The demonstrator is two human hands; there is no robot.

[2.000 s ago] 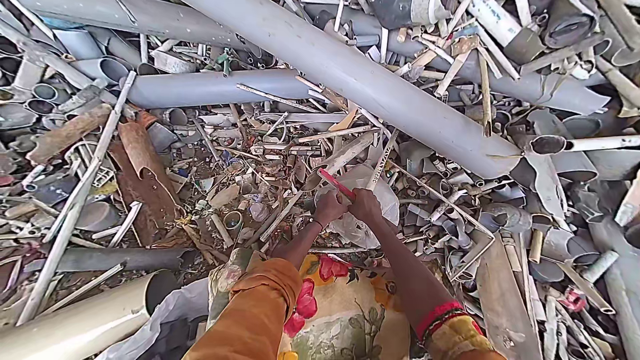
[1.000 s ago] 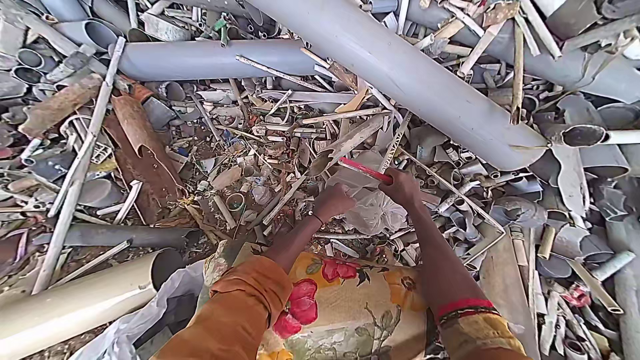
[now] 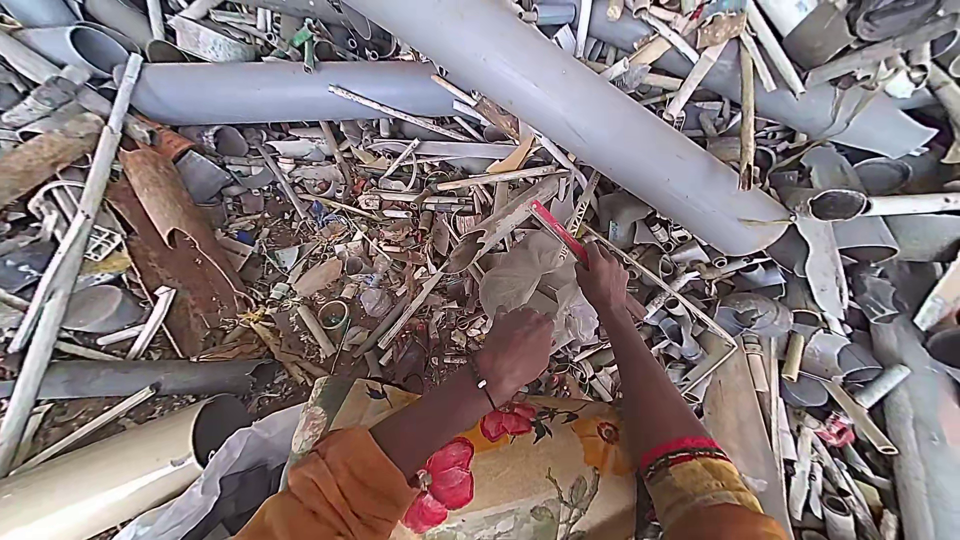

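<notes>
My right hand (image 3: 601, 276), right of centre, is closed around the lower end of a flat red tool (image 3: 556, 229), perhaps a hacksaw blade or its holder; its tip points up and left. My left hand (image 3: 517, 351) lies lower and to the left, fingers curled against a crumpled translucent plastic bag (image 3: 517, 277); whether it holds anything is hidden. Behind the red tool, a narrow pale strip with printed marks (image 3: 582, 206) leans diagonally. Flower-patterned cloth (image 3: 525, 480) spreads below both forearms.
A large grey plastic pipe (image 3: 570, 112) slants across the top, with another grey pipe (image 3: 285, 91) behind it. Broken pipe pieces and scraps surround my hands. A long thin pole (image 3: 82, 217) leans at the left; a cream pipe (image 3: 105, 476) lies at the lower left.
My hands, close together two seconds ago, are now apart. The right hand has moved rightward with the red tool, while the left sits lower beside the bag.
</notes>
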